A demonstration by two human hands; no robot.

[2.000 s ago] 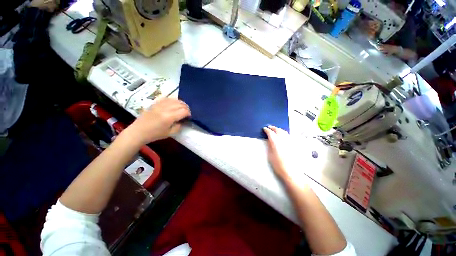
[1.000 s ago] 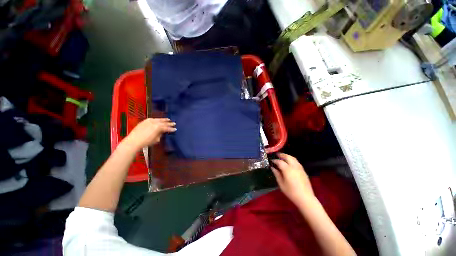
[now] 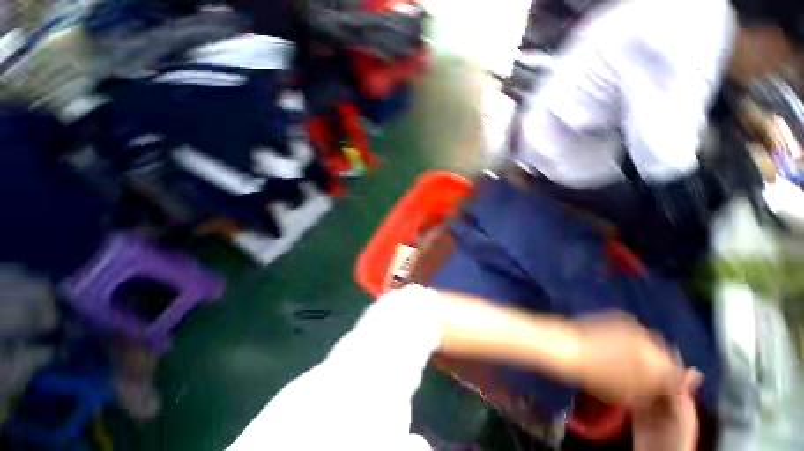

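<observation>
The picture is strongly blurred. Navy fabric panels (image 3: 529, 238) lie on a brown board (image 3: 436, 251) over a red basket (image 3: 392, 233), right of centre. My left hand (image 3: 630, 357) reaches across in front of the navy cloth, fingers blurred. My right hand (image 3: 674, 410) is close beside it at the lower right, partly hidden and cut off by the bottom edge. Whether either hand holds cloth is too blurred to tell.
A person in a white top (image 3: 608, 97) is just behind the basket. A purple stool (image 3: 189, 277) stands on the green floor (image 3: 264, 352) at left. Navy and white garment piles (image 3: 207, 132) lie at upper left. A pale table edge (image 3: 749, 352) shows at right.
The view has swung left, so the basket appears farther right. My left hand has moved from the cloth's left side across to the right, close to my right hand.
</observation>
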